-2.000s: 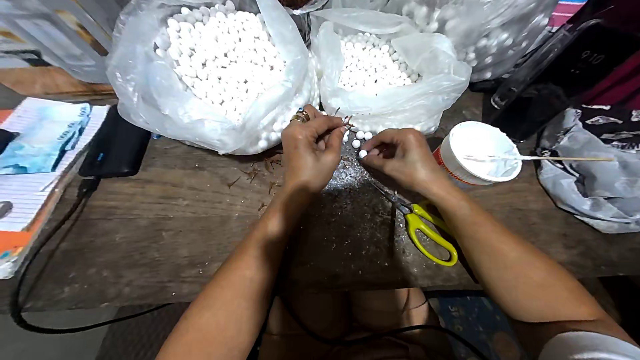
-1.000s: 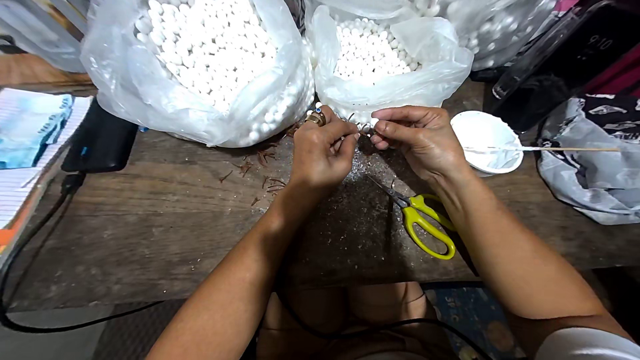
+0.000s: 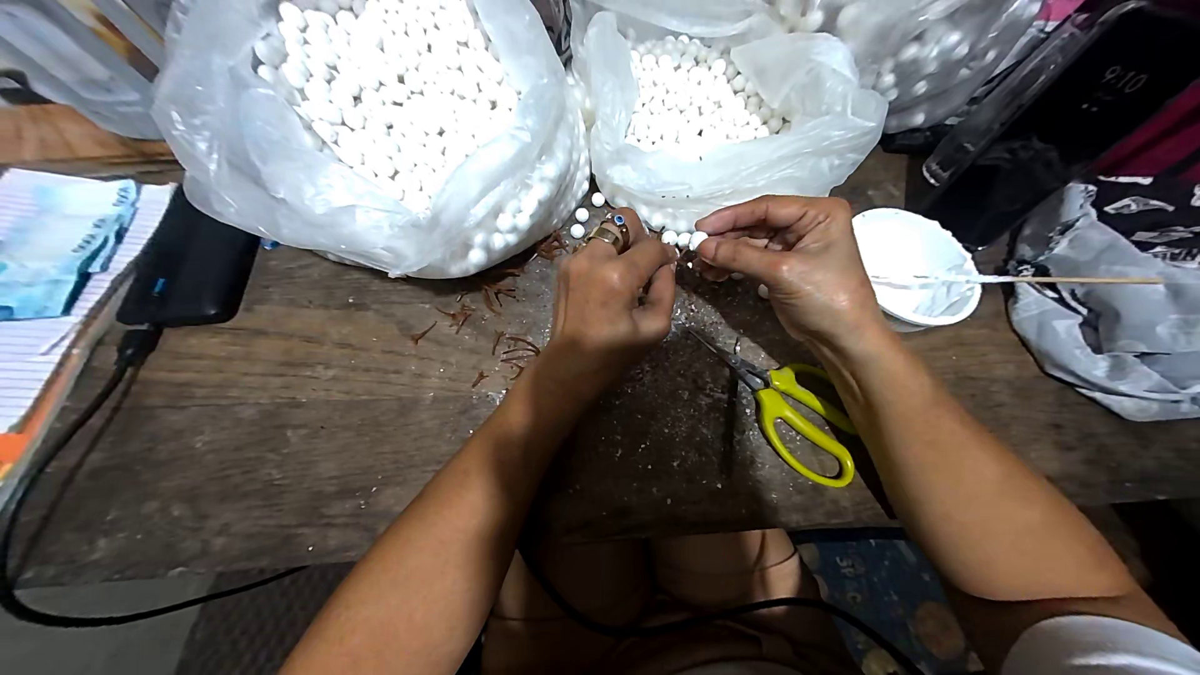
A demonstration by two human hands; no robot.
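My left hand (image 3: 614,277), with a ring on one finger, is bent over the wooden table just below the bags; its fingertips are hidden, so what they hold cannot be told. Opposite it, my right hand (image 3: 792,258) pinches a small white ball (image 3: 699,240) between thumb and forefinger. More white balls lie between the hands. Behind them stand a large plastic bag (image 3: 253,178) and a smaller plastic bag (image 3: 741,178), both holding white balls. Scissors with yellow-green handles (image 3: 802,422) lie below my right hand. A white tub (image 3: 914,225) with white paste is to its right.
A thin stick (image 3: 1078,279) lies across the tub, reaching toward a crumpled plastic bag (image 3: 1097,328). Brown stem-like scraps (image 3: 459,317) are scattered left of my hands. A black power bank (image 3: 192,262) with a cable and lined paper (image 3: 28,366) are at the left. A phone (image 3: 1078,103) leans at the back right.
My hands have stayed close together below the bags. A white ball now shows in my right fingertips, and loose balls show beside my left hand.
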